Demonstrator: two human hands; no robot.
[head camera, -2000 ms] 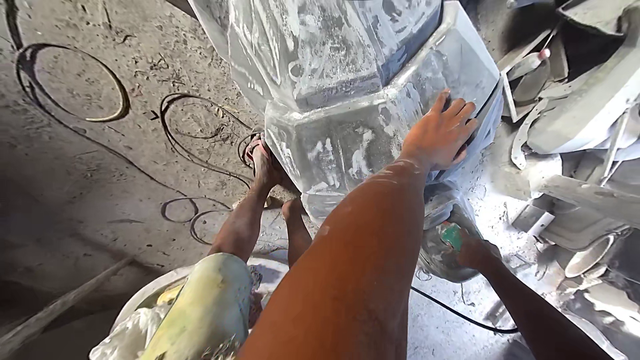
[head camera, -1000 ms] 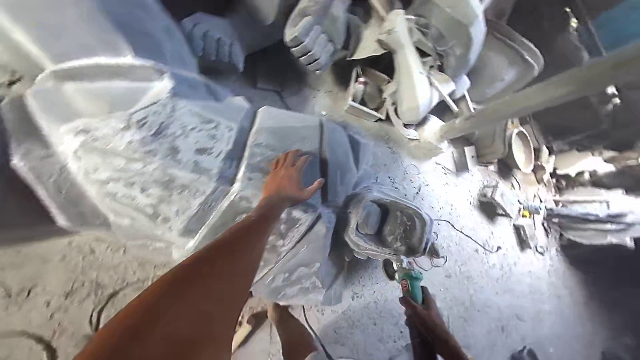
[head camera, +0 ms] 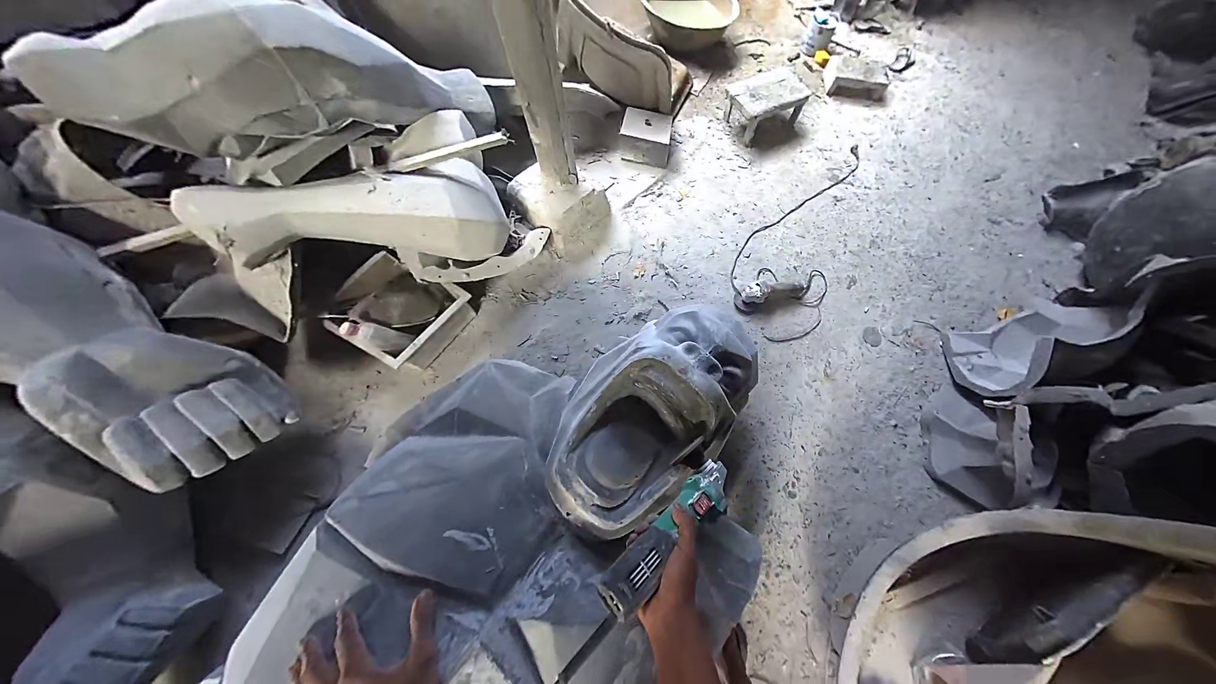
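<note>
A large grey faceted gorilla sculpture [head camera: 456, 513] lies on its back, its wide-open mouth [head camera: 622, 456] facing up. My left hand [head camera: 370, 651] rests with spread fingers on the dusty chest, at the bottom edge of the view. My right hand [head camera: 679, 589] is closed around a green and black angle grinder [head camera: 665, 541]. The grinder's head is at the rim of the mouth; whether its disc touches the rim cannot be told. A cord runs down from the tool's rear end.
Cast body parts lie piled at the left, among them a fist [head camera: 190, 418] and a white limb [head camera: 351, 214]. A post [head camera: 537, 95] stands behind. On the floor lie a second corded power tool [head camera: 774, 292] and a small stool [head camera: 768, 98]. Hollow shells [head camera: 1016, 351] line the right.
The view has swung a lot, toward the sculpture's head. The grinder, held beside the head a second before, is now at the mouth's rim. My left hand still rests on the body.
</note>
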